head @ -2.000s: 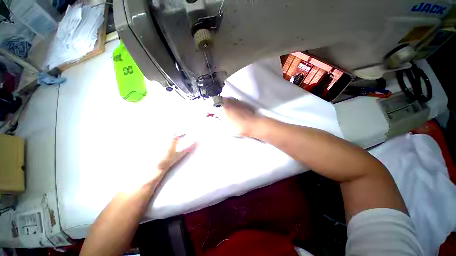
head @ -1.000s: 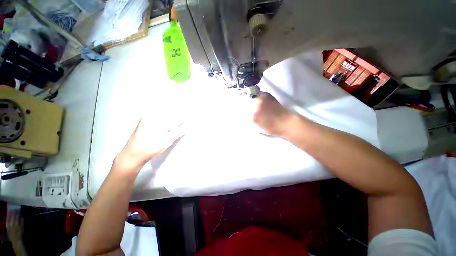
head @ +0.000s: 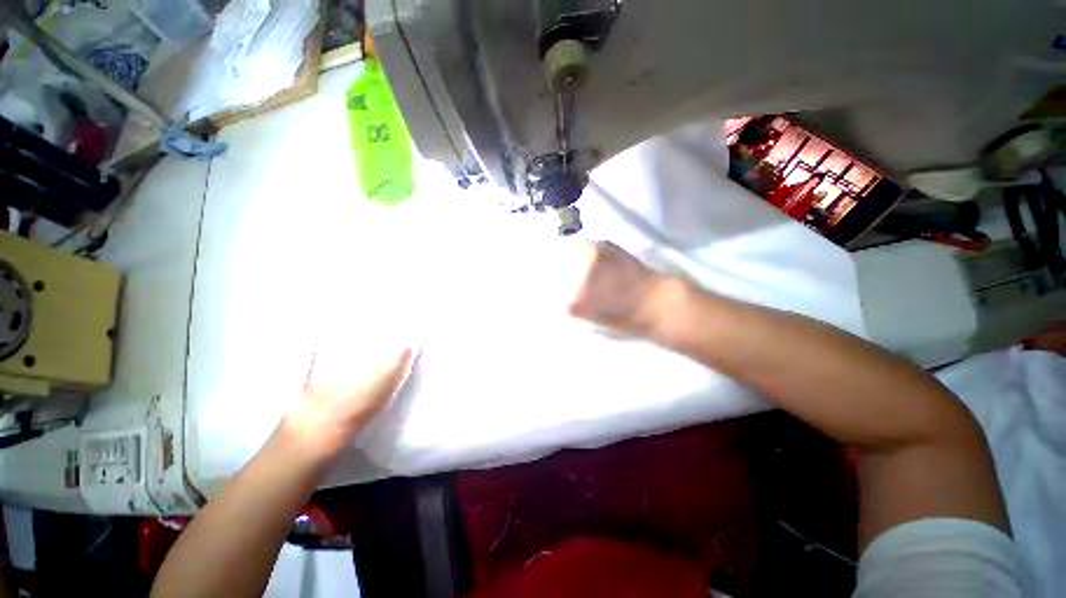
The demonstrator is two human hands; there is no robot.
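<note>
White fabric lies across the table under the sewing machine, its front edge at the table's edge. Lamp glare merges much of it with the table. My right hand is on the fabric just right of and below the presser foot area, its fingers curled and its fingertips lost in glare. My left hand rests at the fabric's left part, its fingers partly washed out. I cannot tell whether either hand grips the cloth.
A smartphone with a lit screen leans under the machine arm. Black-handled scissors lie at the right. A green tag hangs left of the machine head. Papers and a yellowish machine are at the left. White cloth lies lower right.
My left hand has moved left and towards me since the oldest frame. My right hand now sits slightly farther from the presser foot. The view shifted, and the phone screen's picture changed.
</note>
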